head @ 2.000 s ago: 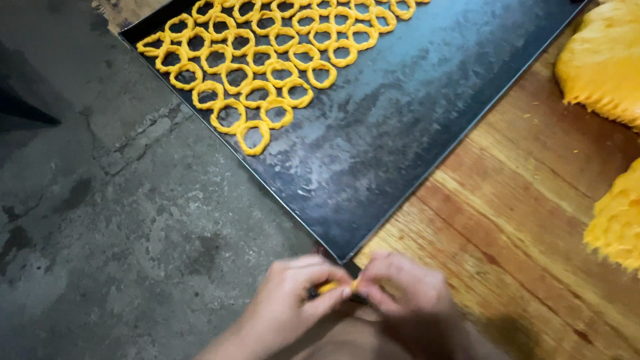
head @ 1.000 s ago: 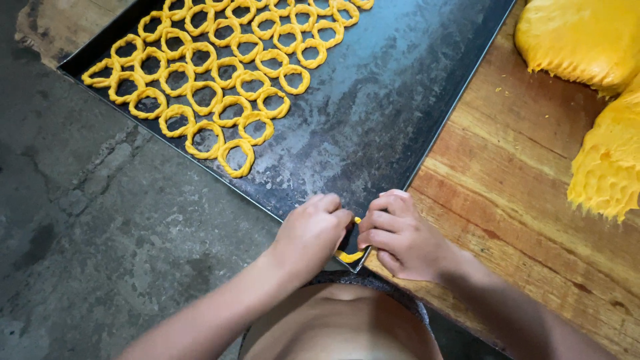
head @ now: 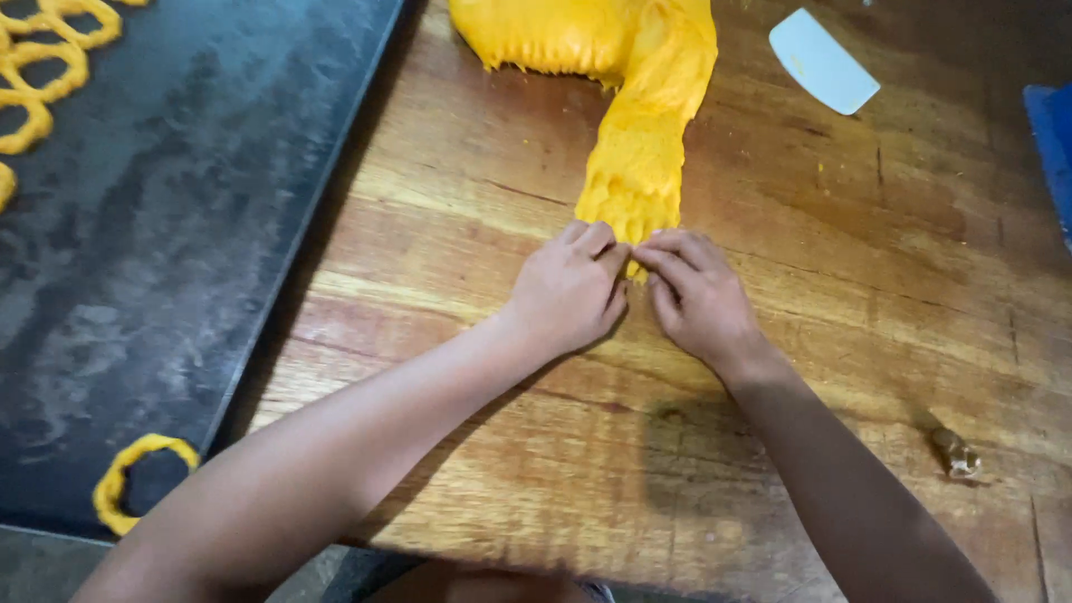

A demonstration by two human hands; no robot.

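Note:
A large mass of yellow dough (head: 641,142) lies on the wooden table, narrowing into a strip toward me. My left hand (head: 574,285) and my right hand (head: 695,293) meet at the strip's near end, both pinching it between thumb and fingers. One yellow dough ring (head: 126,473) rests in the near corner of the dark metal tray (head: 193,251), partly hidden by my left forearm. More dough rings (head: 50,71) lie in the tray at the upper left, cut off by the view's edge.
A white dough scraper (head: 823,63) lies on the wooden table (head: 469,469) at the upper right. Near my right forearm is a small brownish, shiny object (head: 956,455) that I cannot identify. Something blue (head: 1051,151) shows at the right edge. The tray's raised rim runs along the left.
Both hands have moved from the tray's near corner to the dough on the table. A ring now lies in that corner. The view has shifted to the right.

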